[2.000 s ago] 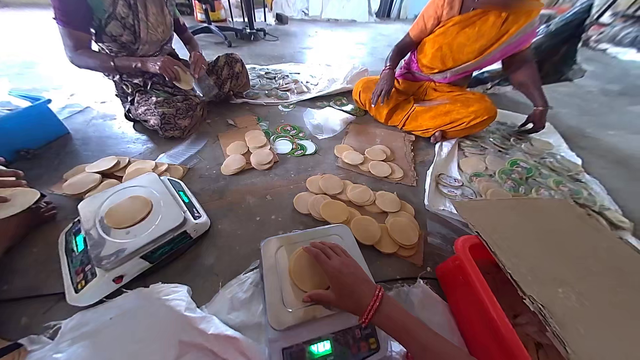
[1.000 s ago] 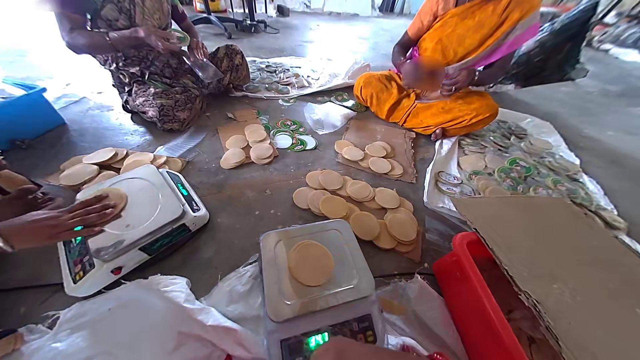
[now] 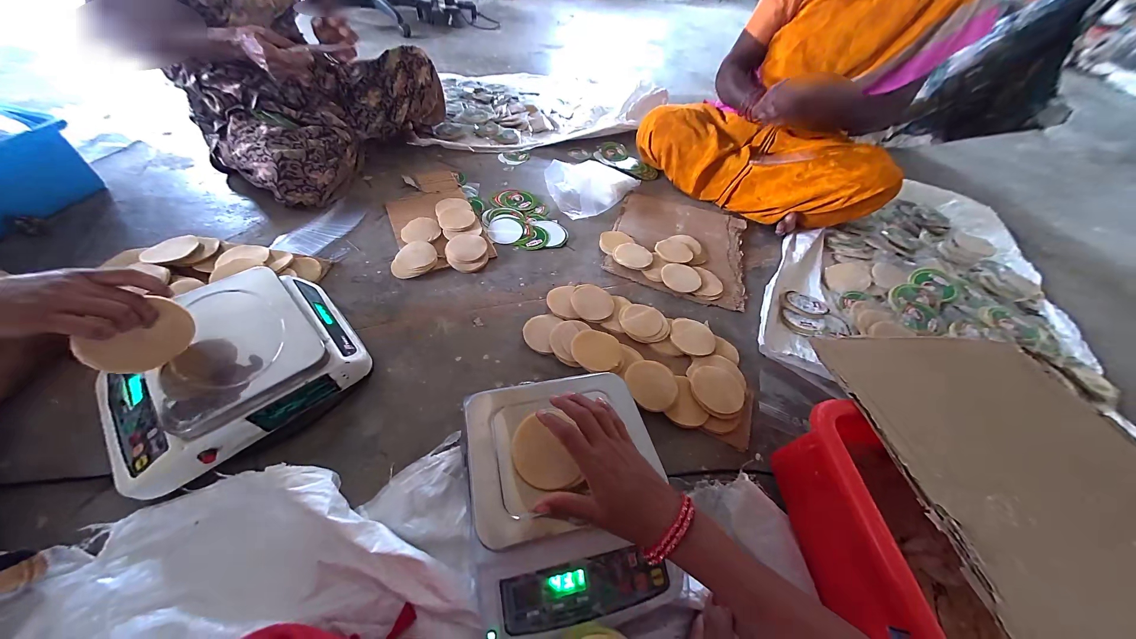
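Observation:
My right hand point(image 3: 608, 475), with a red beaded bracelet at the wrist, reaches over the metal plate of a digital scale point(image 3: 493, 532). Its fingers and thumb are around the right side of round beige papads point(image 3: 543, 453) lying on that plate. The scale's display point(image 3: 566, 582) glows green. Just behind, many papads point(image 3: 650, 385) lie in overlapping piles on cardboard. My left hand does not show clearly; a bit of skin at the bottom edge cannot be assigned.
At left, another person's hand holds papads point(image 3: 142, 335) beside a second scale point(image 3: 248, 351). Two people sit opposite. More papads point(image 3: 439, 235) and round green labels point(image 3: 524, 213) lie on the floor. A red crate point(image 3: 843, 524) stands at right under cardboard point(image 3: 985, 461); a white sack point(image 3: 222, 550) lies at left.
My right hand has come back over the scale from the bottom edge, where it was a second ago. The co-worker's hand at left has lifted papads off the other scale's plate.

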